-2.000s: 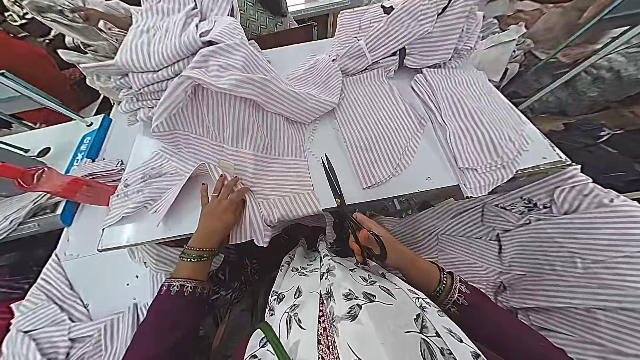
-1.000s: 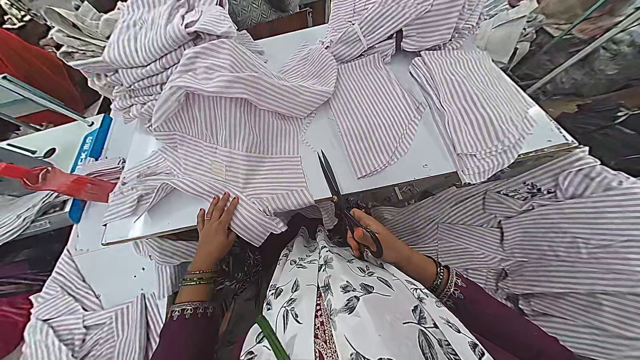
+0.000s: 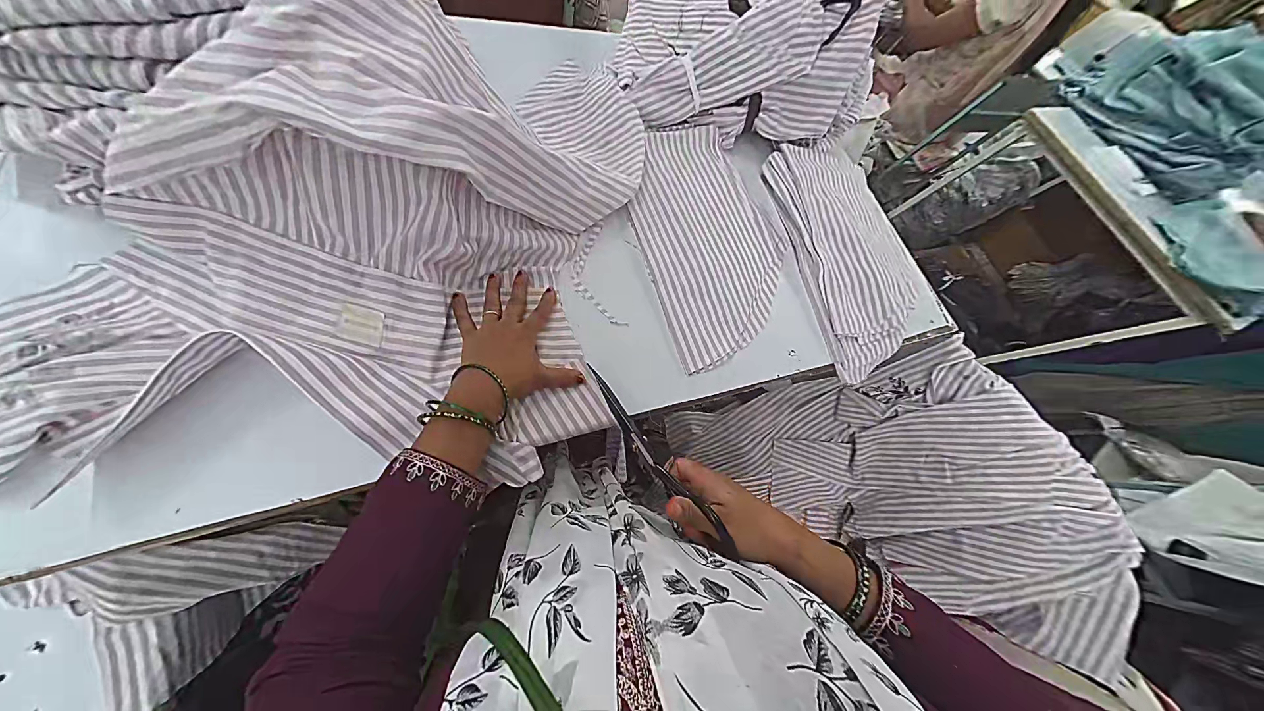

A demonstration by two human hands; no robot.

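My left hand (image 3: pixel 509 346) lies flat with spread fingers on a striped fabric edge of a partly sewn garment (image 3: pixel 365 227), near the front edge of the white table. A small pale label patch (image 3: pixel 361 324) shows on that garment. My right hand (image 3: pixel 726 509) grips a pair of dark scissors (image 3: pixel 642 444) by the handles. The blades point up and left, their tips beside the fabric's right edge, close to my left thumb. To the right lie a curved striped piece (image 3: pixel 706 247) and a folded striped stack (image 3: pixel 844 257).
The white table (image 3: pixel 217 434) has a wooden front edge. Striped garments (image 3: pixel 948 474) hang or lie below its right side. More striped cloth is piled at the back. Blue-green cloth (image 3: pixel 1165 109) rests on another surface at right, and part of another person's arm (image 3: pixel 938 25) shows at the back.
My left hand has moved right onto the fabric near the scissors, its fingers now spread. The fabric edge under it lies flatter. The view has shifted to the right.
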